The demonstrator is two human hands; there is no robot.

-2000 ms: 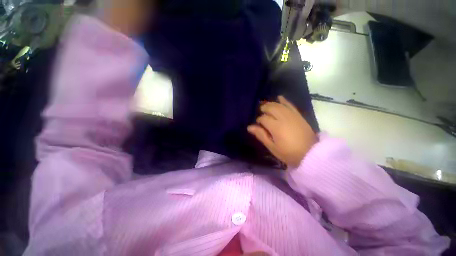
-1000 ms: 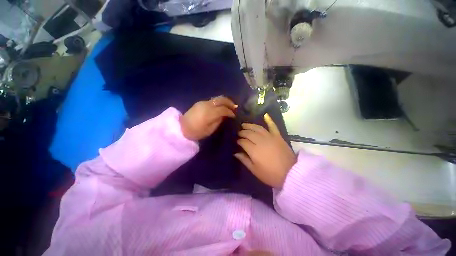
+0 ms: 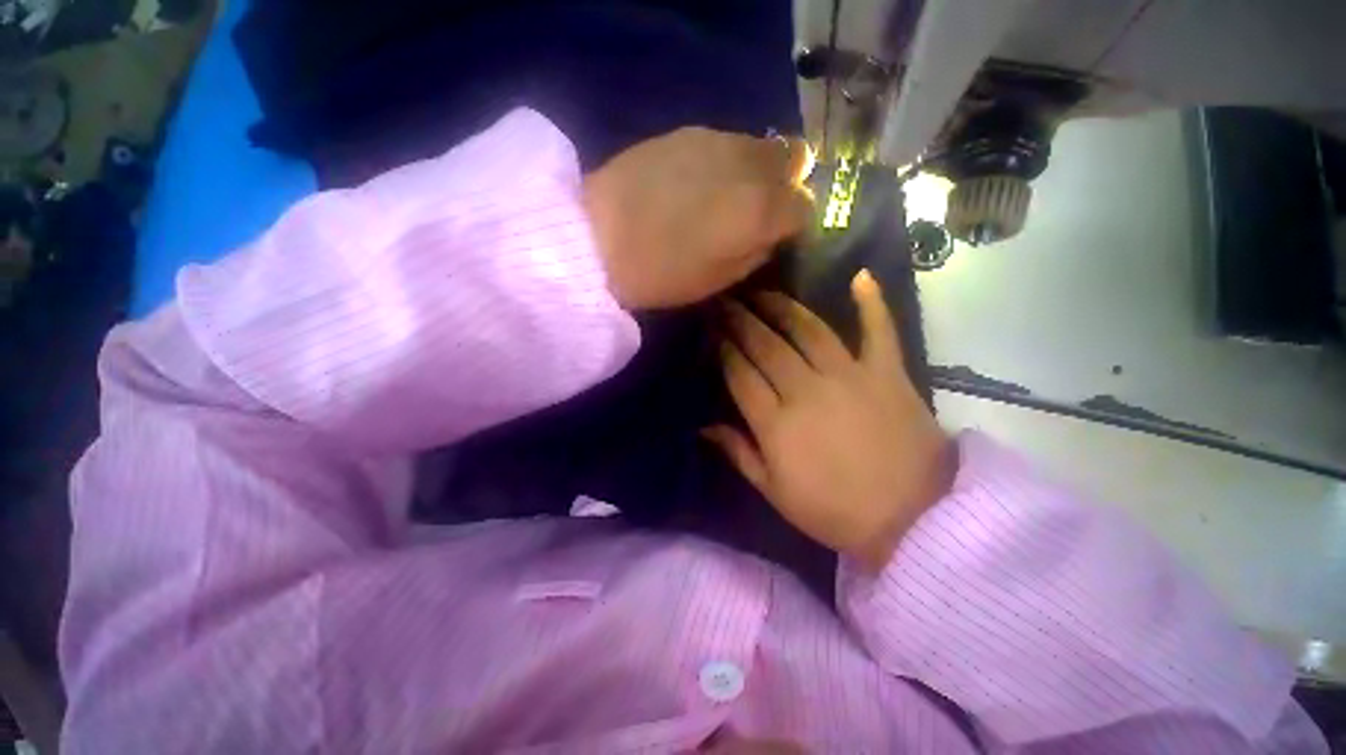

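A dark navy-black garment piece [image 3: 517, 67] covers the machine bed and my lap and runs under the shiny presser foot [image 3: 839, 199]. My left hand [image 3: 694, 214] is at the left side of the foot, its fingertips bent together at the cloth beside it; whether they pinch the cloth is hard to see. My right hand [image 3: 834, 406] lies flat on the cloth just below the foot, fingers spread, index finger pointing up toward the foot. The needle is too blurred to tell.
The off-white sewing machine head [image 3: 1019, 44] is at the upper right, with a ribbed knob [image 3: 989, 207] right of the foot. A black phone [image 3: 1267, 221] lies on the white table [image 3: 1063, 325] at right. A bright blue sheet [image 3: 222, 199] is at left.
The view has shifted closer to the foot. My left hand, away at the upper left two seconds ago, came to the cloth and has moved up beside the foot. My right hand stays on the cloth.
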